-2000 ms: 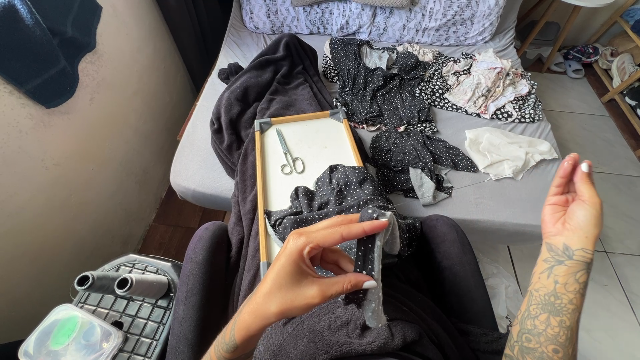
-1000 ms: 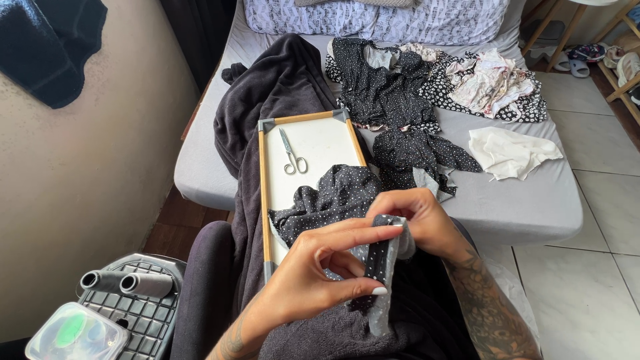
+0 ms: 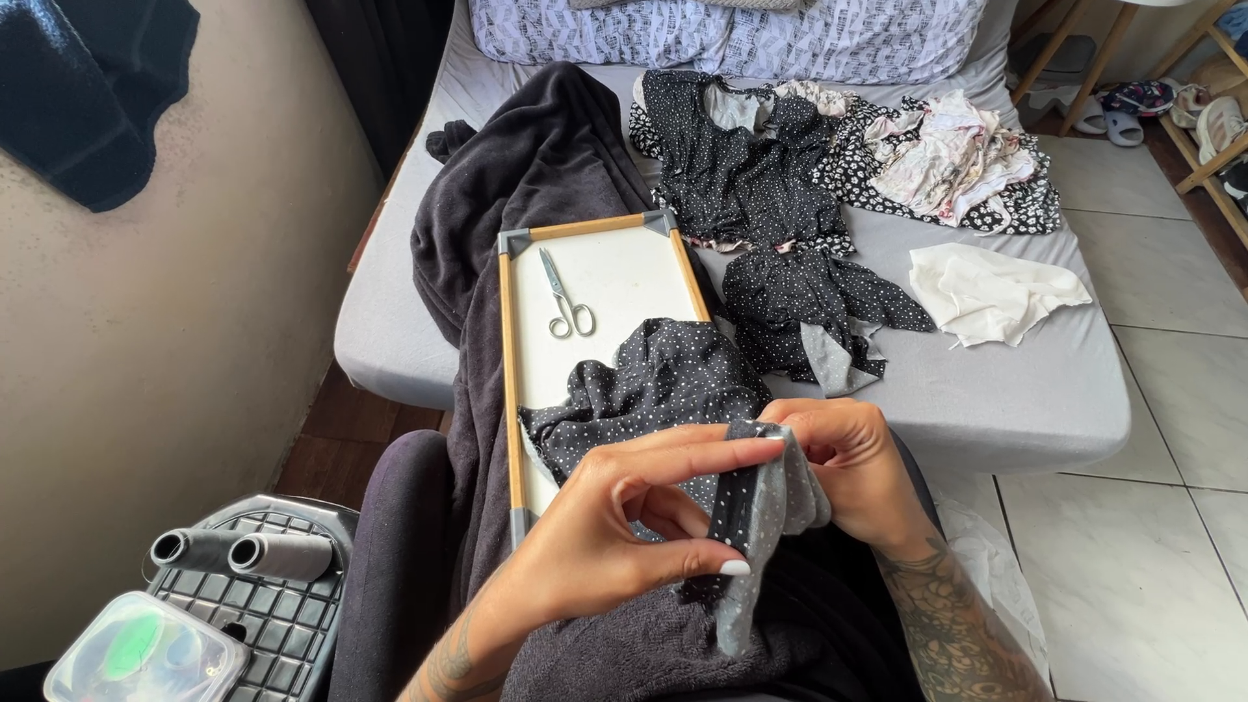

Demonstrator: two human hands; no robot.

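Observation:
Black fabric with white dots (image 3: pixel 673 380) lies over the lower part of a wood-framed white board (image 3: pixel 624 268) on my lap. My left hand (image 3: pixel 634 517) pinches a folded edge of it between thumb and fingers, the paler underside hanging down. Close on its right, the fingertips of my right hand (image 3: pixel 843 458) are closed at the same fold; whether they hold a needle or thread cannot be seen. Steel scissors (image 3: pixel 565 302) rest on the board, beyond the fabric, blades pointing away from me.
Dotted black garment pieces (image 3: pixel 746 166), a crumpled floral cloth (image 3: pixel 951 166) and a white cloth (image 3: pixel 994 292) lie on the bed (image 3: pixel 994 409). A dark blanket (image 3: pixel 526 166) runs beside the board. Thread spools (image 3: pixel 283 556) and a plastic box (image 3: pixel 146 648) sit on a black stool (image 3: pixel 317 517) at left.
My right hand, raised out to the right and away from the fabric two seconds ago, has come in to the fold. My left hand keeps its pinch.

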